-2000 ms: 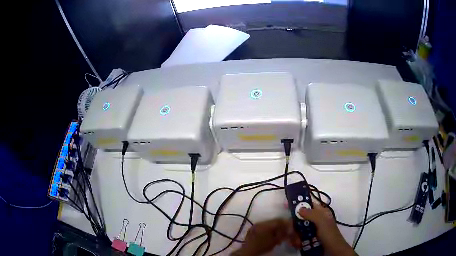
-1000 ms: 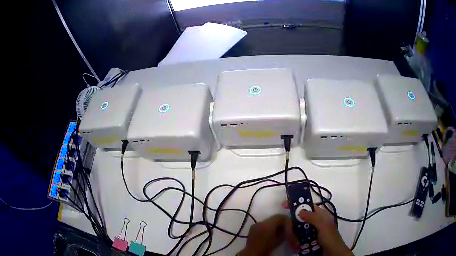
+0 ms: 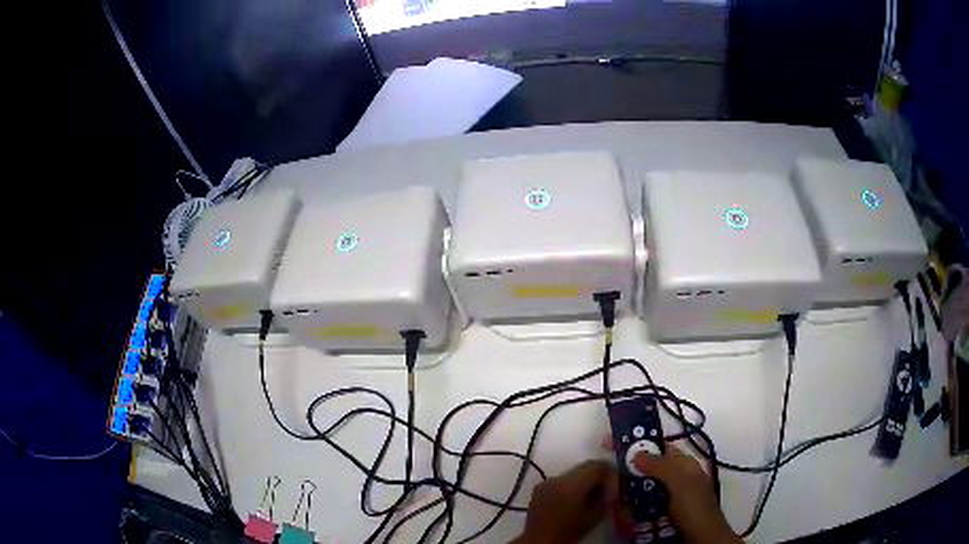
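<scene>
My right hand [image 3: 685,491] holds a black remote control [image 3: 641,483] upright at the front of the table, its thumb on the white button ring. My left hand [image 3: 565,504] is beside the remote's left edge, blurred and dark; its fingers look curled, and I cannot tell if they touch the remote. Beyond the hands, several white projectors [image 3: 542,239] stand in a row, each with a glowing blue ring on top and a black power cable [image 3: 608,356] plugged into its near side.
Tangled black cables cross the white table [image 3: 319,372]. Blue displays with black plugs [image 3: 136,361] line the left edge. Pink [image 3: 260,527] and teal [image 3: 296,533] binder clips sit at the front edge. Another remote [image 3: 895,404] lies right. A white sheet [image 3: 430,101] and small fan [image 3: 183,225] are behind.
The view has shifted slightly. My right hand keeps hold of the remote with its thumb on the ring. The bright picture on the screen behind has changed.
</scene>
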